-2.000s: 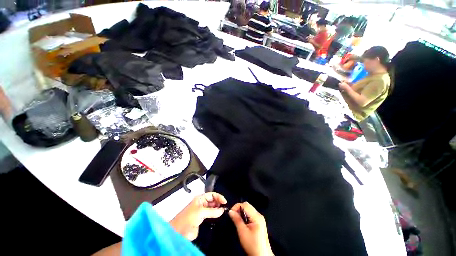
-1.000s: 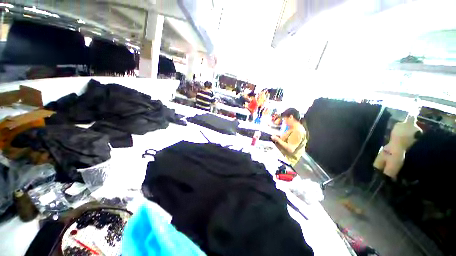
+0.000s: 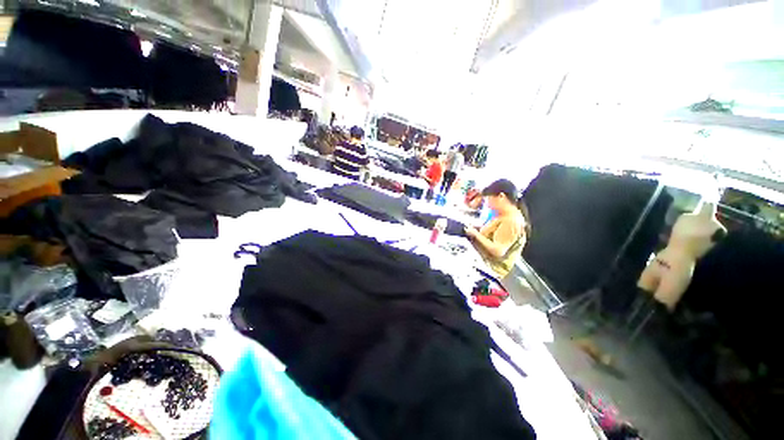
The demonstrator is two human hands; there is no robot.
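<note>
The large black garment (image 3: 361, 318) lies spread on the white table in front of me, its lower end cut off by the bottom edge. A thin dark loop shows at its upper left. The round white tray (image 3: 172, 421) with a dark rim holds many small dark shiny pieces. A thin red stick (image 3: 129, 418) lies in the tray. My blue face mask covers part of the view between tray and garment. Neither of my hands is in the picture.
Clear plastic bags (image 3: 64, 326), a dark cone (image 3: 19, 340) and part of a black phone (image 3: 47, 402) lie at the left. Heaped black garments (image 3: 206, 163) and a cardboard box (image 3: 34, 172) stand behind. A person (image 3: 503, 232) is across the table; a dress form (image 3: 679, 249) stands right.
The view has tilted up from the work. Both hands, which were pinching something small at the garment, have left the picture. The tray and garment now sit lower and further left.
</note>
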